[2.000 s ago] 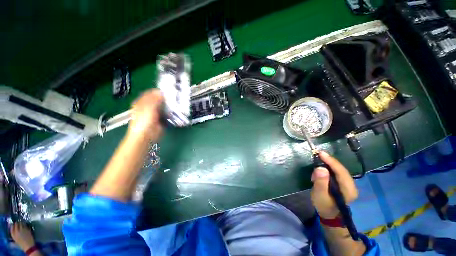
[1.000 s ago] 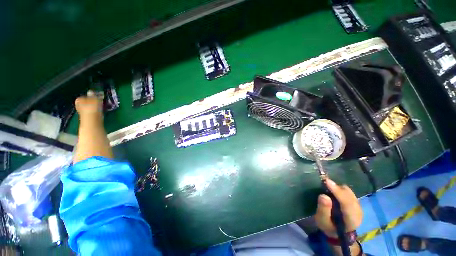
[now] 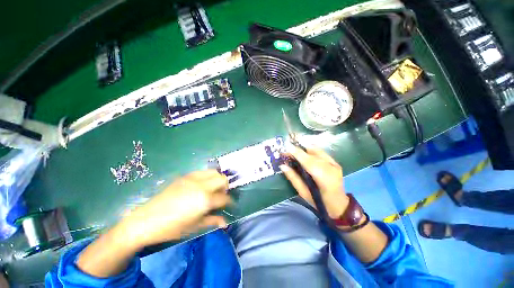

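Observation:
A silver-white phone board assembly (image 3: 248, 164) lies flat on the green bench near its front edge, dark circuitry at its right end. My left hand (image 3: 204, 197) is at its left end, blurred; whether the fingers grip it is unclear. My right hand (image 3: 315, 174) holds the black soldering iron (image 3: 309, 183), its thin tip pointing up and away above the board's right end. The fingers of my right hand are beside that end. A loose pile of small wired components (image 3: 132, 164) lies left of the board.
A waiting phone assembly (image 3: 197, 102) lies by the white rail (image 3: 152, 90). A fume fan (image 3: 279, 67), tip-cleaning cup (image 3: 326, 106) and iron stand with yellow pad (image 3: 404, 76) stand right. A solder spool (image 3: 40, 230) is at left. Assemblies lie on the green conveyor beyond.
My left hand has come back from the conveyor to the bench. A silver-white assembly now lies in front of me. The iron has left the cleaning cup and moved left. The view has shifted.

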